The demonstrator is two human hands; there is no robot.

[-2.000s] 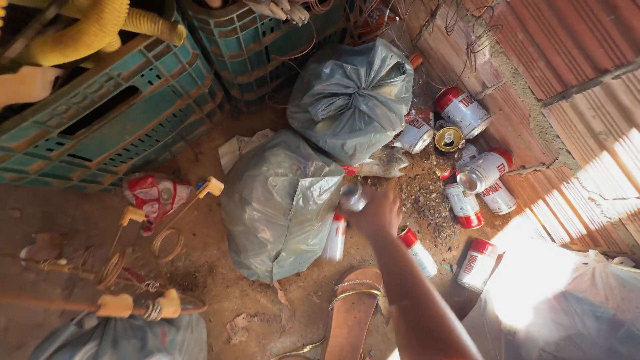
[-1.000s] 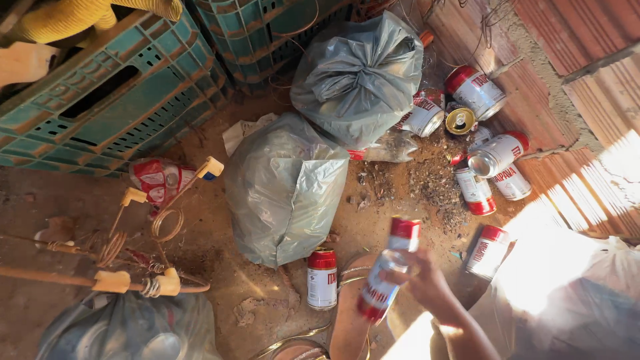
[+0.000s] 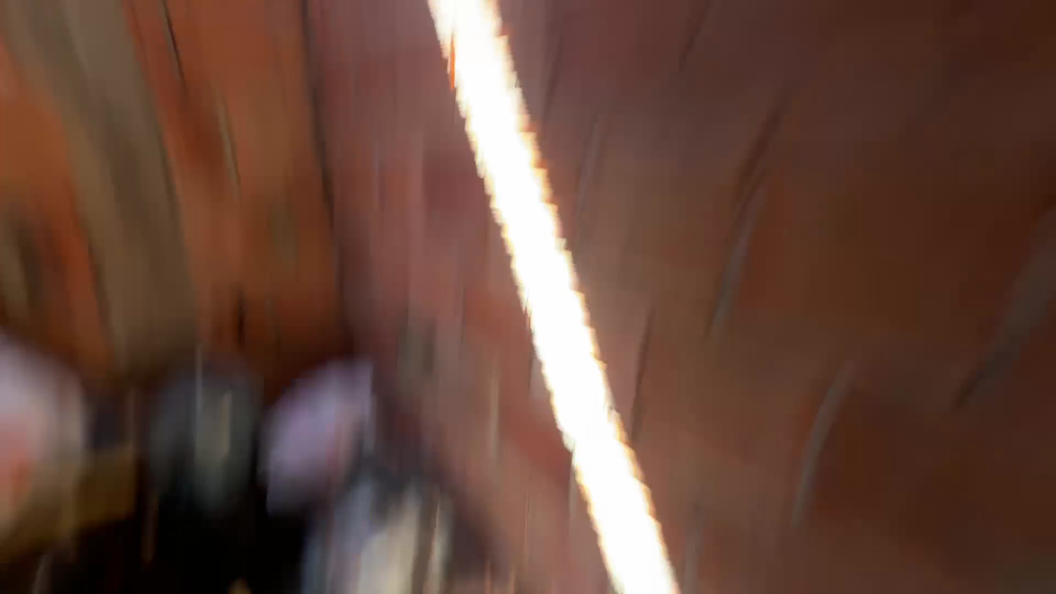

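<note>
Neither my left hand nor my right hand shows in the head view at this moment. Strong motion blur covers the whole picture. Several pale and dark rounded shapes (image 3: 318, 433) lie at the lower left, too smeared to name. The cans and grey plastic bags cannot be made out.
A reddish-brown brick wall (image 3: 784, 289) fills the middle and right. Across it runs a slanting, very bright strip of light (image 3: 549, 297). More orange-brown wall (image 3: 264, 165) with a greyish band (image 3: 124, 181) stands at the upper left.
The view has swung sharply away from the floor to a wall. A hand holding red and white cans, seen one second ago, is out of view.
</note>
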